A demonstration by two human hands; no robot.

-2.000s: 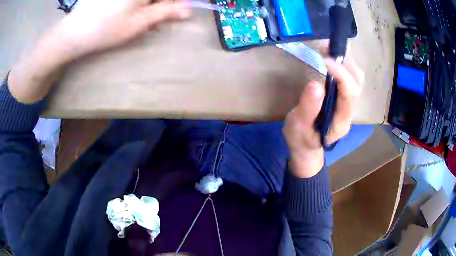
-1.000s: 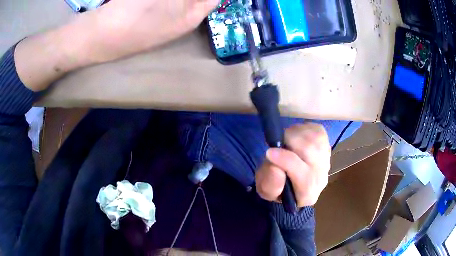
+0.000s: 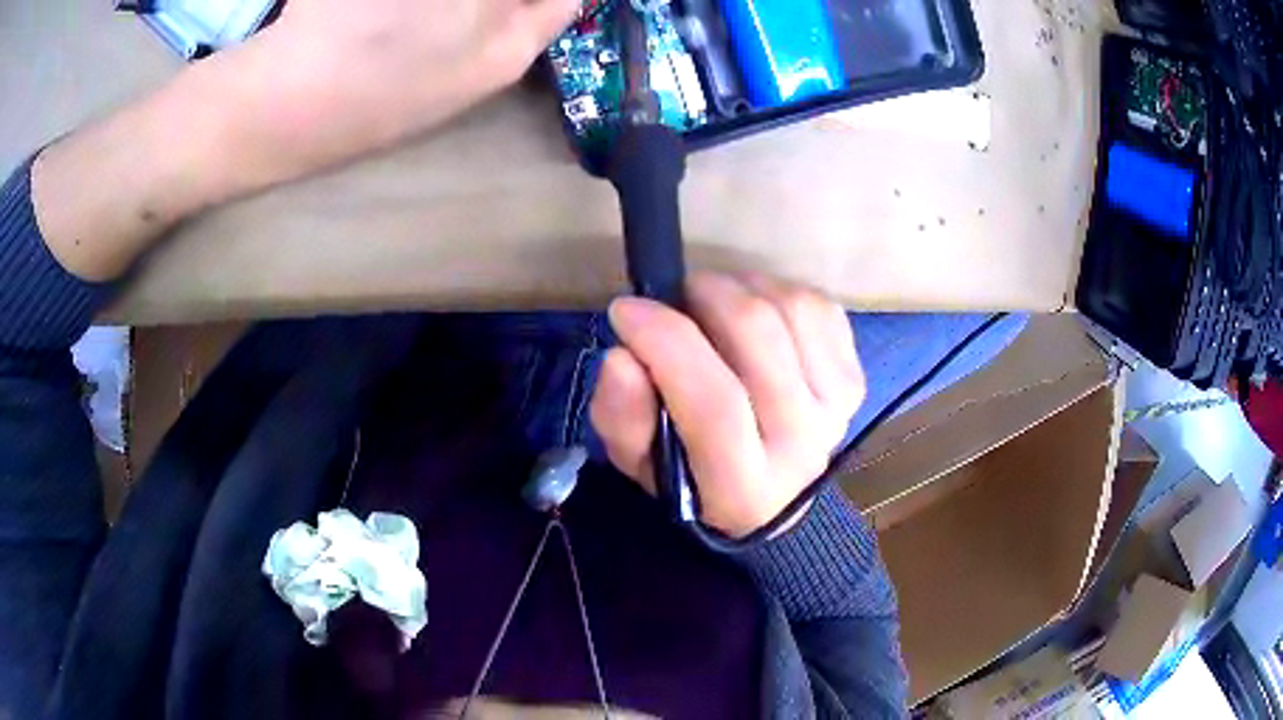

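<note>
A black device housing (image 3: 901,56) lies open at the top of the view, partly cut off. A green circuit board (image 3: 591,82) fills its left end and a bright blue battery (image 3: 785,54) sits beside it. My right hand (image 3: 739,394) grips the black soldering iron (image 3: 653,211), with its metal end over the board. The tip is too blurred to tell whether it touches. My left hand (image 3: 408,63) reaches to the board's upper left edge. Its fingertips are cut off by the top edge, so what they hold is hidden.
Stacked black housings (image 3: 1238,211) stand at the right, the nearest showing a blue battery. A silver-grey part (image 3: 211,17) lies at the upper left. Dark specks dot the cardboard surface (image 3: 901,267). An open cardboard box (image 3: 1013,521) is below right. The iron's cord passes my right wrist.
My right hand has brought the iron from the housing's right side over to the board, pointing upward. My left hand has moved right, to the board. The housing has shifted slightly left.
</note>
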